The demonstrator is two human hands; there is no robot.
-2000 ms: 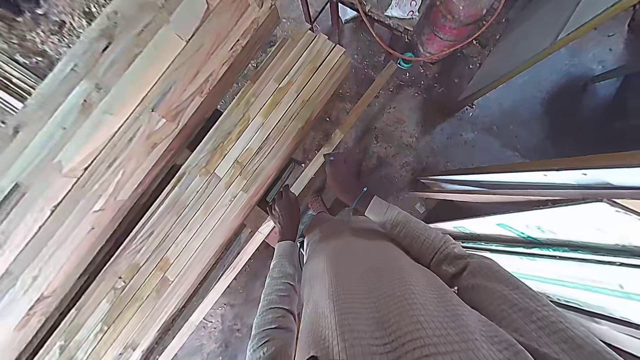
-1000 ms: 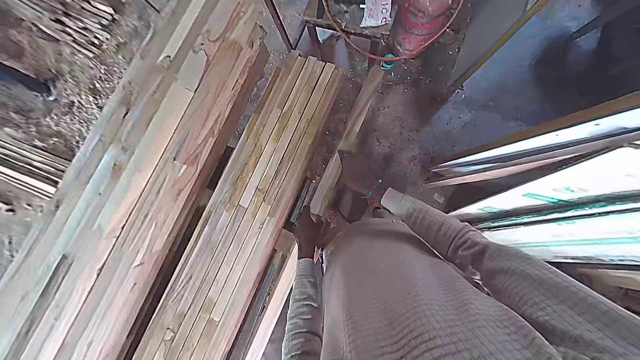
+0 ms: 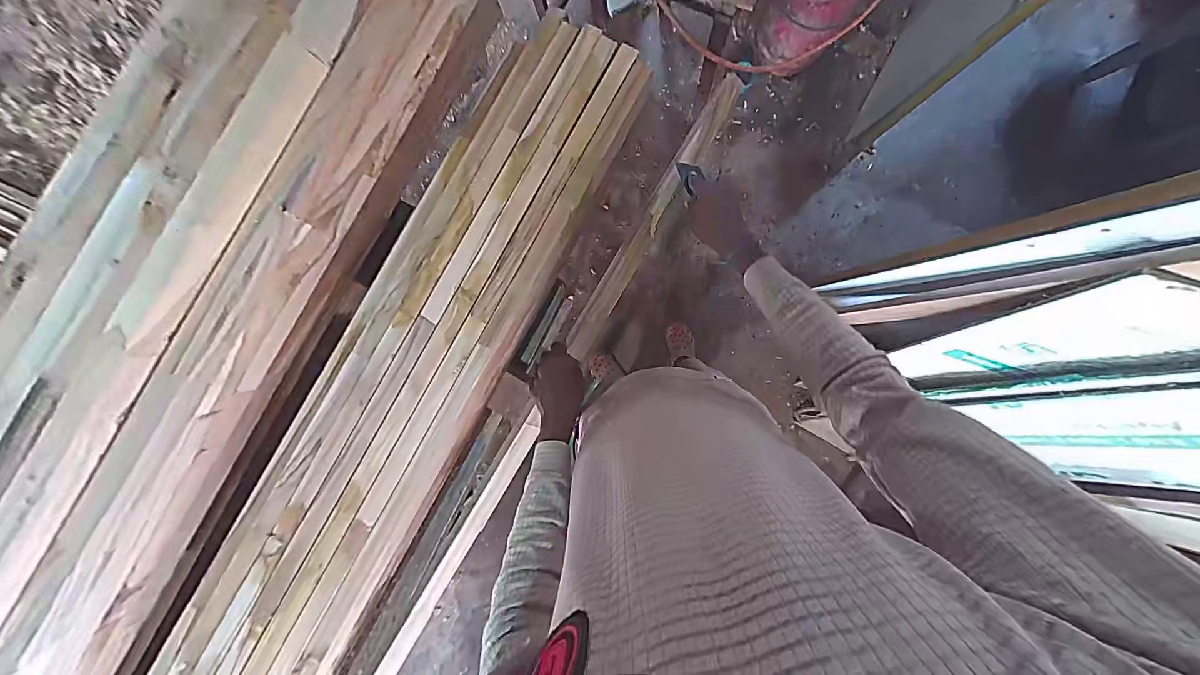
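A long narrow wooden strip (image 3: 626,262) runs diagonally beside the stack of boards. My right hand (image 3: 720,220) is closed on a small dark flat tool (image 3: 691,178), which lies over the strip's upper part; its exact kind is unclear. Lower down, my left hand (image 3: 560,384) rests at the strip's near part, close to a dark metal piece (image 3: 544,328) by the stack's edge. Its fingers are partly hidden, and whether they grip the strip cannot be told. The narrower stack of wooden boards (image 3: 450,300) stands just left of that hand.
A wider stack of boards (image 3: 216,281) lies at the left. An orange hose (image 3: 712,56) crosses a red cylinder (image 3: 797,33) at the top. Framed sheets with glossy surfaces (image 3: 1059,356) lean at the right. Wood chips lie on the floor (image 3: 647,159) around my feet.
My right hand has moved up along the strip, away from my left hand, with the small dark tool. Earlier, the two hands were closer together.
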